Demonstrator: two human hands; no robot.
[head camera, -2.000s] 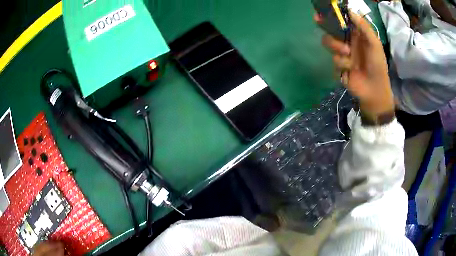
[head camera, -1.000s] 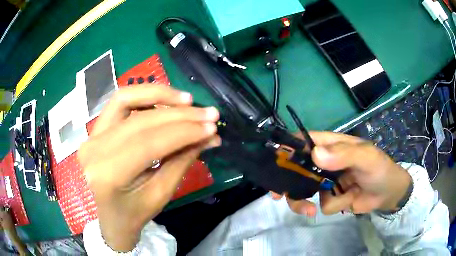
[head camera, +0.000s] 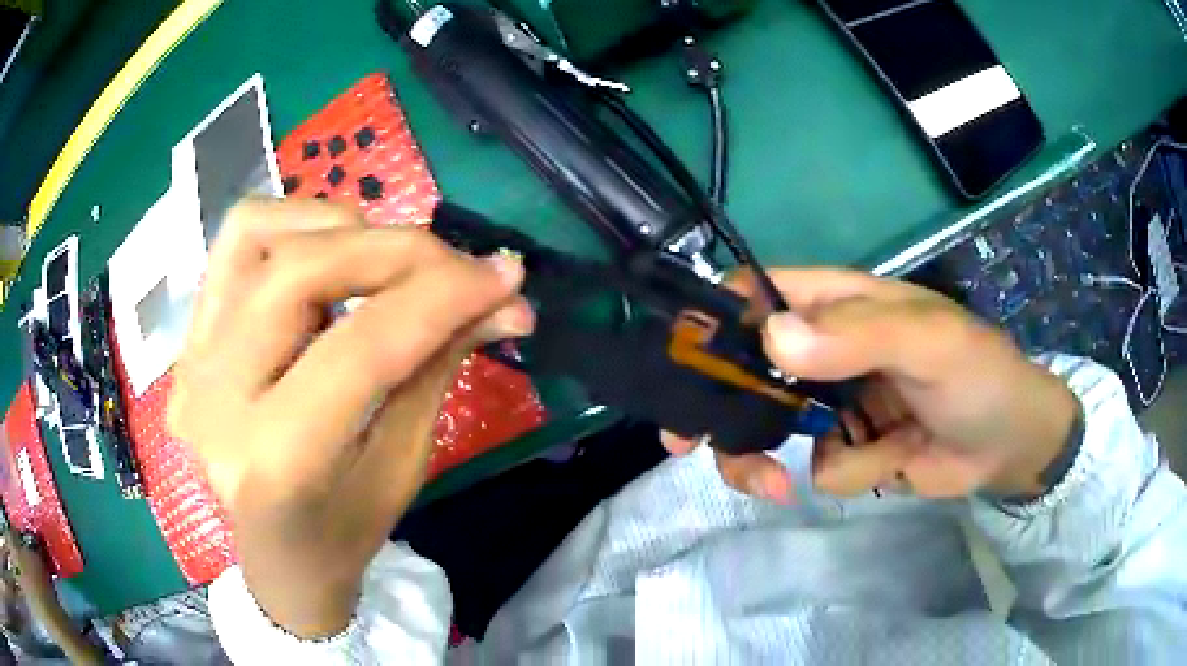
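Observation:
A black plastic housing (head camera: 612, 351) is held above my lap, tilted, with an orange-brown flex cable (head camera: 716, 362) and a blue piece at its right end. My right hand (head camera: 911, 384) grips the right end, and a thin black tool, likely tweezers (head camera: 745, 245), sticks up from between its thumb and fingers. My left hand (head camera: 345, 345) pinches the housing's left end with thumb and fingertips. Those fingertips cover that end, so I cannot tell if they hold a small part there.
Behind the housing lies a black electric screwdriver (head camera: 560, 137) with cables. A dark panel (head camera: 944, 98) is at upper right. Red bubble wrap (head camera: 397, 137) with foam pads (head camera: 336, 176), white-edged sheets (head camera: 232, 163) and dark strips (head camera: 98, 377) lie left. Another person's arm (head camera: 52, 599) shows lower left.
Two seconds ago my right hand was raised at upper right; it then came down over my lap and my left hand joined at the housing. Since one second ago both hands have shifted slightly up and left.

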